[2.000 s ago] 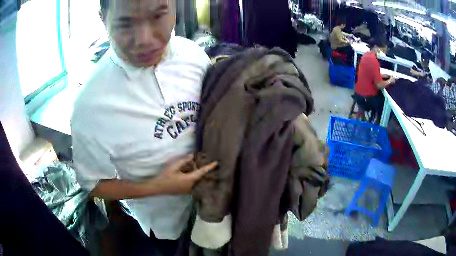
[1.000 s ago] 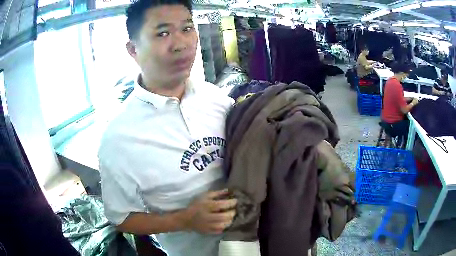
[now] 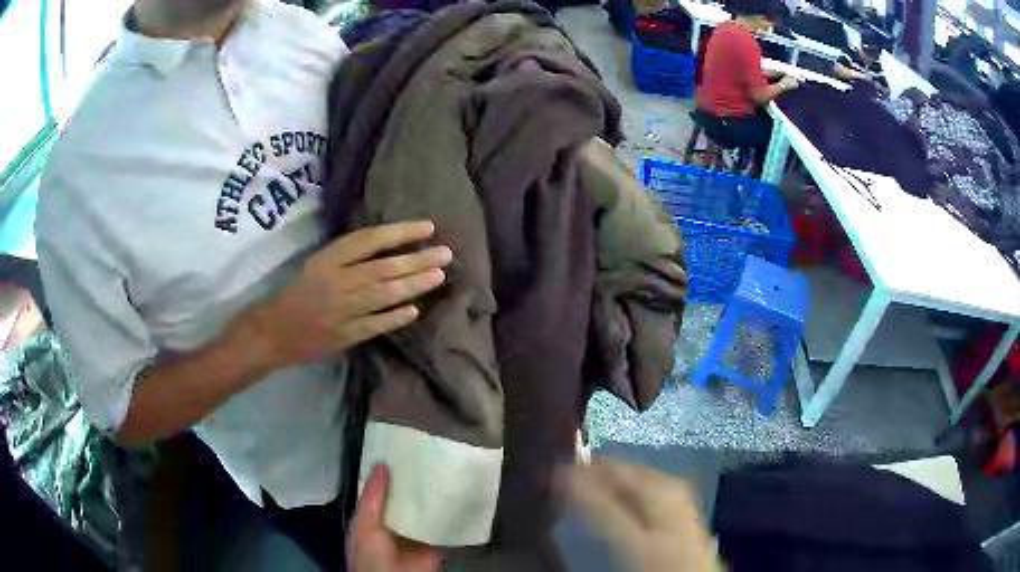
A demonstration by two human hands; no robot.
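A large bundle of brown garments (image 3: 531,212) hangs over the arm of a person in a white polo shirt. A brown sleeve hangs down its front and ends in a wide cream cuff (image 3: 442,486). My left hand (image 3: 389,536) is at the lower left edge of the cuff, its thumb on the cream cloth; its lower part is cut off by the frame. My right hand (image 3: 643,516) is blurred at the bottom, right of the cuff, with fingers bent; whether it holds anything cannot be told. The other person's open hand (image 3: 358,285) lies on the sleeve.
A dark garment (image 3: 833,520) lies at the lower right. Behind are a blue crate (image 3: 716,223), a blue stool (image 3: 761,324) and a white table (image 3: 940,257) with dark garments and a black hanger. A person in red (image 3: 735,78) sits at it. A green-grey sack is at the left.
My view has tipped down. Both my hands have come into the picture from below, the left onto the cuff. The other person's hand has spread out flat on the sleeve.
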